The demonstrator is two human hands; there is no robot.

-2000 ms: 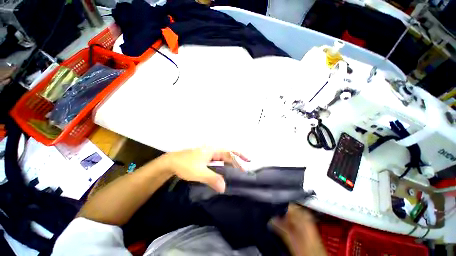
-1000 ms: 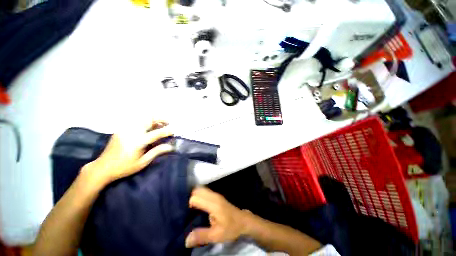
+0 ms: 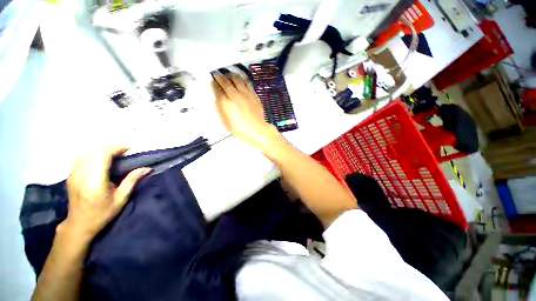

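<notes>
The dark navy garment (image 3: 147, 235) lies over the table's front edge and hangs down towards my lap, its narrow folded band (image 3: 170, 157) on the table. My left hand (image 3: 94, 182) is on the garment at the band, thumb and fingers around its edge. My right hand (image 3: 238, 103) reaches over the black shears (image 3: 238, 69); its fingers cover most of them, and I cannot tell whether it grips them. The phone (image 3: 275, 97) lies just right of that hand. The needle area (image 3: 167, 87) is to its left.
The sewing machine head (image 3: 247, 29) stands at the back, with dark strips (image 3: 311, 32) hanging from it. A notions box (image 3: 367, 82) is set at the right. A red lattice crate (image 3: 394, 159) stands below the table's right edge. Another red crate (image 3: 476, 56) is farther right.
My right hand has left the garment's edge and moved up over the shears. My left hand stays on the garment. The view has shifted to the right.
</notes>
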